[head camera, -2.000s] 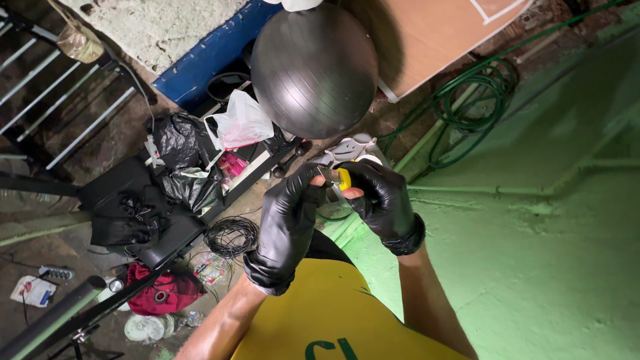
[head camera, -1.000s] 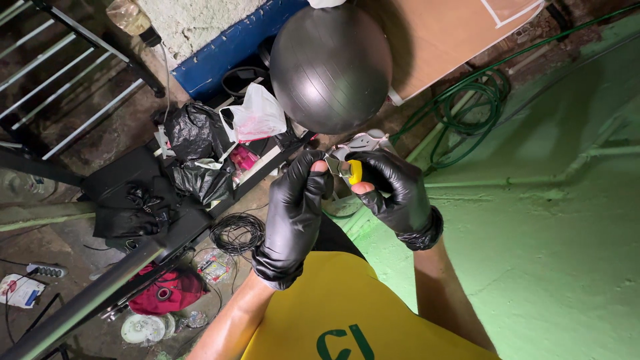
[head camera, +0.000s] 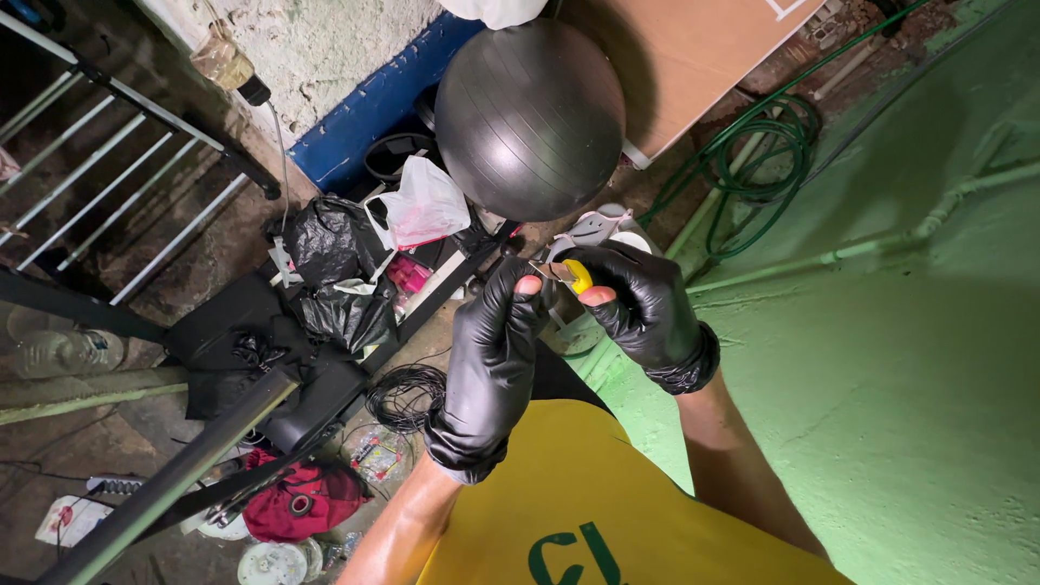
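Both of my hands wear black gloves with the thumb tips bare, and they meet in front of my yellow shirt. My right hand grips a small tool with a yellow handle and a flat metal blade or plate. The metal part points left toward the fingertips of my left hand. The left thumb and forefinger are pinched together at its tip; whether something thin lies between them I cannot tell. Behind the hands is a grey item with straps, partly hidden by the right glove.
A black exercise ball is ahead, beside a cardboard sheet. Plastic bags lie on a black bench at left, near coiled black cable. A metal bar rises at lower left. A green hose hangs by the green wall.
Both hands stay close together around the yellow-handled tool. More of its metal part showed one second ago than two seconds ago. The view has shifted slightly.
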